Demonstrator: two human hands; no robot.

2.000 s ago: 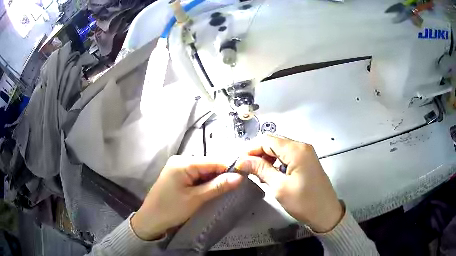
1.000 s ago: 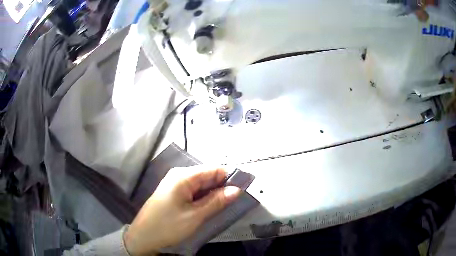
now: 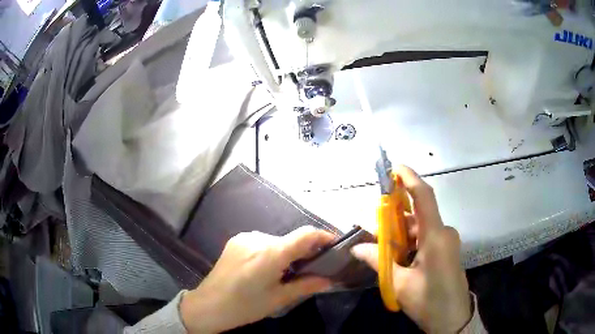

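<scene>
My left hand pinches the folded end of a dark grey-brown band at the lower centre. The dark panel, with a pale stitch line along its edge, lies on the machine bed beside that hand. My right hand holds orange-handled scissors, blades pointing up and away over the bed. The blade tips are blurred in glare. The right thumb touches or nearly touches the folded cloth. The presser foot stands beyond the hands, apart from the cloth they hold.
The white JUKI machine head spans the top. Pale cloth lies on the left, with finely ribbed cloth below it and a crumpled grey-brown pile at far left. A round plate sits in the bed near the needle.
My right hand, out of view one second ago, is now at the cloth with the orange scissors. My left hand still pinches the cloth; more of the dark panel shows. The camera view has shifted.
</scene>
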